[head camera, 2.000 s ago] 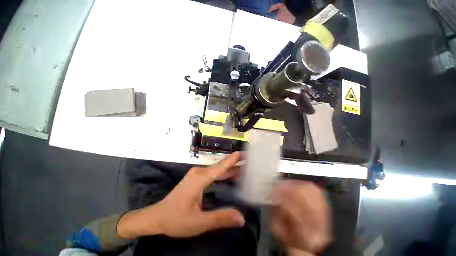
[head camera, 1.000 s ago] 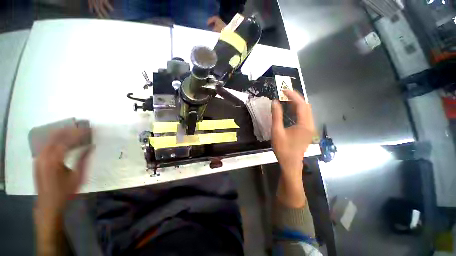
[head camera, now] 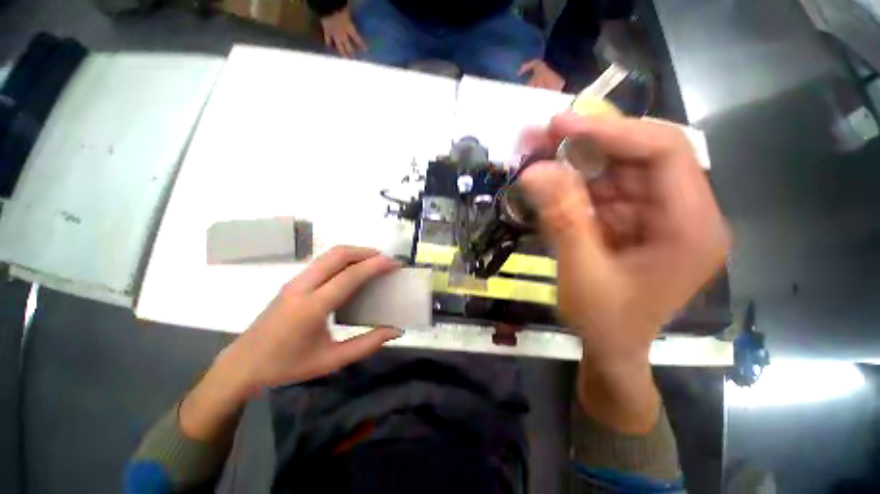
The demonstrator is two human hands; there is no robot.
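My left hand (head camera: 299,323) holds a grey-beige rectangular work piece (head camera: 391,298) between thumb and fingers, at the left end of the yellow tape strips (head camera: 516,288). My right hand (head camera: 642,222) is raised and blurred in front of the machine arm and the cylindrical upper part (head camera: 582,154); its fingers are curled near the round grey cap, and whether they touch it is unclear. The dark machine head (head camera: 490,239) stands between my hands. The left stack (head camera: 253,240) of grey pieces lies on the white table. The right stack is hidden behind my right hand.
A small dark red knob (head camera: 505,335) is at the front edge of the bed. A blue fitting (head camera: 750,349) is at the right table corner. A person in blue trousers (head camera: 434,41) sits across the white table (head camera: 318,106). A thin black hook (head camera: 394,203) is left of the head.
My left hand has moved right from the left stack to the machine, now with a piece. My right hand has moved from beside the warning label up over the machine arm. The camera view has shifted.
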